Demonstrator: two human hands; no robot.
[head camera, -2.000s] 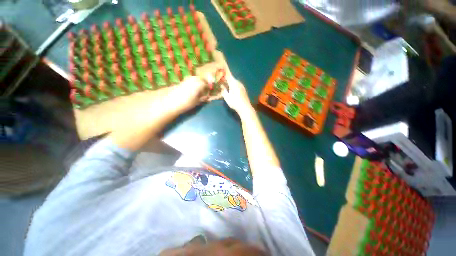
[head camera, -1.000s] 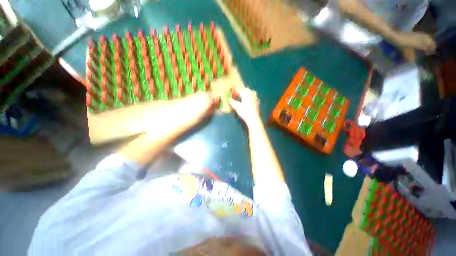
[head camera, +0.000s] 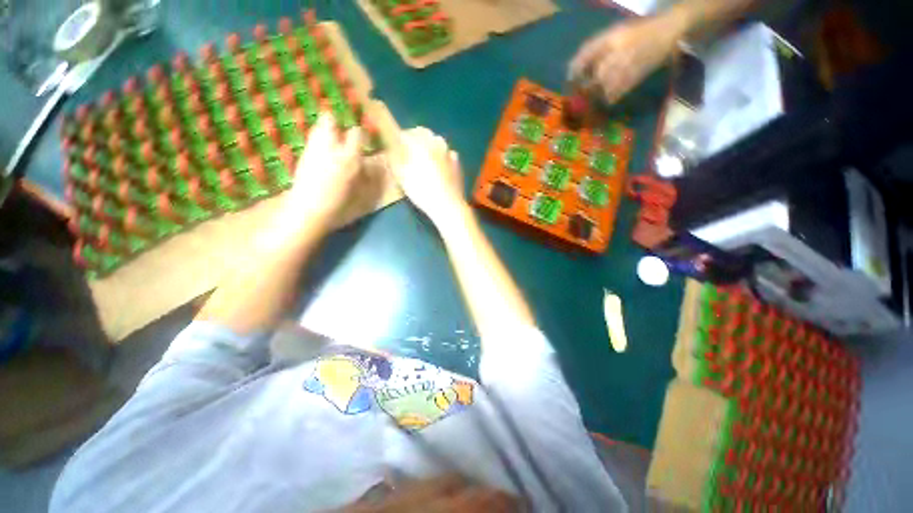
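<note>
Rows of green circuit boards with red loops (head camera: 200, 150) stand on a tan cardboard sheet (head camera: 165, 286) at the left. My left hand (head camera: 330, 165) is at the right end of the rows, fingers among the nearest boards; what it holds is hidden. My right hand (head camera: 425, 170) is beside it at the sheet's right edge, fingers bent; whether it holds something is not clear. The orange fixture (head camera: 551, 170) lies to the right of my hands, with green boards in most pockets and a few dark pockets.
Another person's hand (head camera: 626, 60) reaches over the fixture's far edge with a small reddish thing. A red bracket (head camera: 653, 210), white disc (head camera: 653, 271) and pale strip (head camera: 615, 322) lie right of it. More boards (head camera: 781, 391) stand at lower right. The machine (head camera: 801, 240) is at right.
My left hand has moved from the sheet's bare edge up to the board rows. Another person's hand has come in over the fixture, and a far pocket now shows dark. The whole view has shifted.
</note>
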